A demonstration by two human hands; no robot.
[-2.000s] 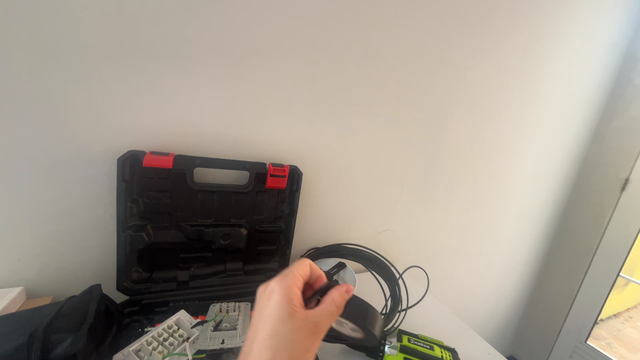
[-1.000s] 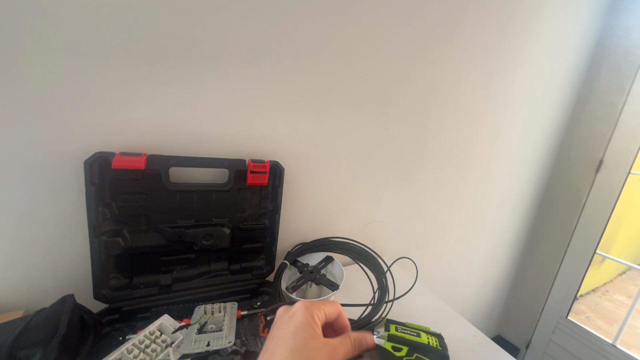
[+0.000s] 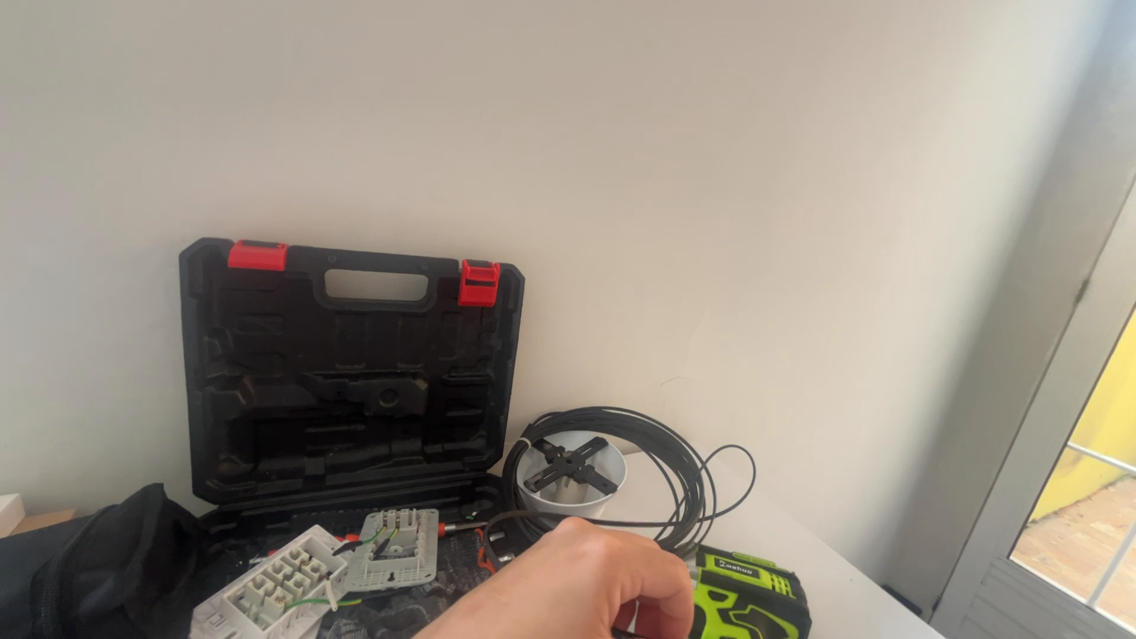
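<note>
My left hand (image 3: 612, 577) is low in the centre, back of the hand up, its fingers curled downward. A sliver of a dark object (image 3: 627, 634) shows at its fingertips; the frame's edge cuts off the rest. Just right of the fingers lies a green and black power tool or its battery pack (image 3: 753, 596). Behind the hand, a white round cup-shaped part (image 3: 612, 494) with a black cross bracket (image 3: 571, 465) sits within a coil of black cable (image 3: 688, 479). My right hand is out of view.
An open black tool case (image 3: 355, 355) with red latches stands against the wall. Before it are a white socket block (image 3: 275, 595), a white electrical plate with wires (image 3: 397, 550), and a screwdriver shaft (image 3: 463, 526). A black fabric bag (image 3: 115, 568) lies left; a glazed door (image 3: 1003, 497) stands right.
My left hand has moved down from in front of the cup-shaped part, which now shows more fully. Two seconds ago it held up a black object, beside a black ring-shaped thing.
</note>
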